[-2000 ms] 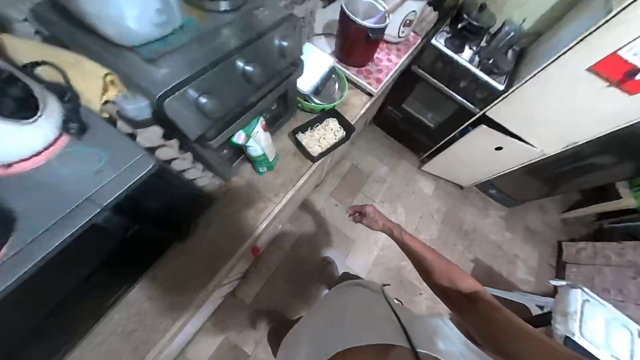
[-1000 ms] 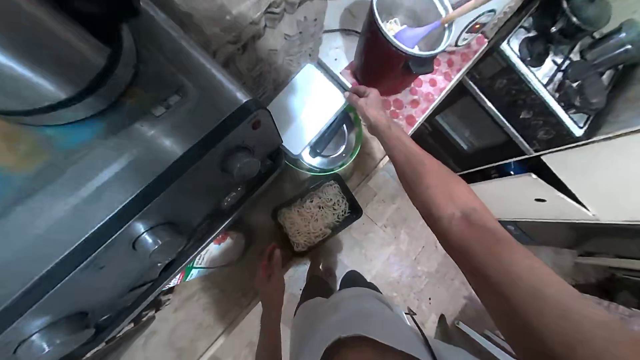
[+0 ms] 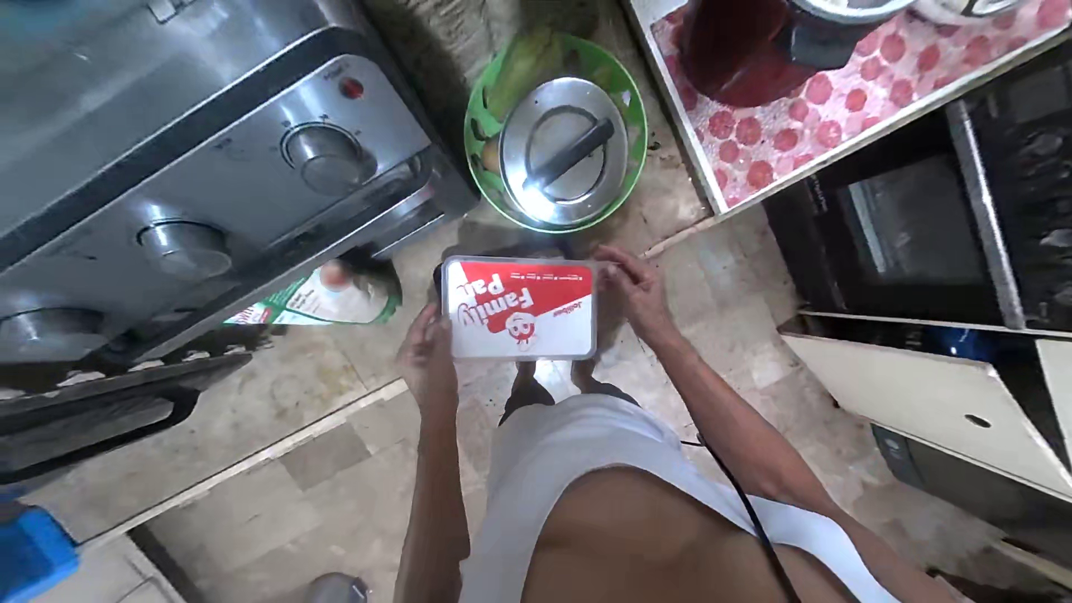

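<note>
A rectangular plastic lid with a red and white printed top lies over the dark food tray, of which only a bit of edge shows at the upper left; the noodles are hidden. My left hand grips the lid's left side. At the upper right corner, my right hand has its fingertips against the rim. Just beyond stands a green plastic basket holding a metal pot lid with a black handle and some produce.
A steel appliance with knobs fills the left, a green and white packet beside it. A dark red pot stands on a patterned surface at upper right. The black oven and an ajar cabinet door are at right.
One second ago the lid stood over the green basket with my right hand at it, and the noodles in the tray were uncovered. Now the lid is over the tray, between both hands.
</note>
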